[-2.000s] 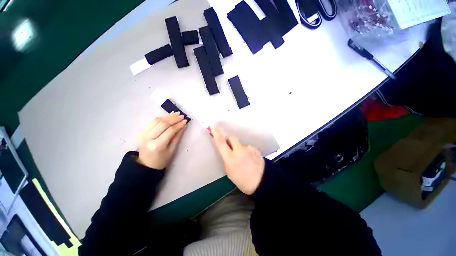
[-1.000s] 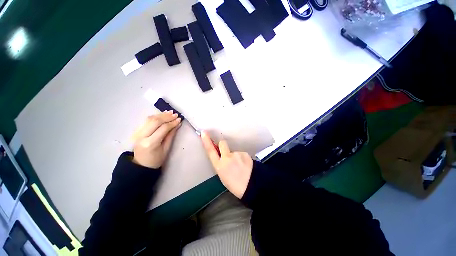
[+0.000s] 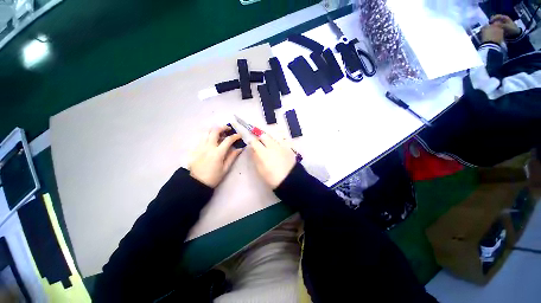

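Note:
A short black foam strip (image 3: 239, 142) lies on the cardboard sheet (image 3: 130, 154), partly hidden by my left hand (image 3: 215, 155), whose fingers hold it. My right hand (image 3: 271, 158) grips a red-handled utility knife (image 3: 256, 131), its pale blade pointing up and left, just above the strip's upper right side. The fingertips of both hands are close together. One loose foam strip (image 3: 293, 123) lies beyond my right hand. Several more black strips (image 3: 244, 80) lie crossed and overlapping farther back, one with a white backing tab (image 3: 208, 93).
Wider foam strips (image 3: 308, 75) and black-handled scissors (image 3: 358, 64) lie at the back right. A pen (image 3: 407, 108) and a bag of small parts (image 3: 388, 44) are farther right. Another person's sleeve and hands (image 3: 501, 29) show there. A yellow sheet (image 3: 59, 231) and white frame (image 3: 37, 171) are left.
The view has shifted, showing more of the right side and another person. My right hand has moved closer to my left, and the knife blade now points up and away beside the strip.

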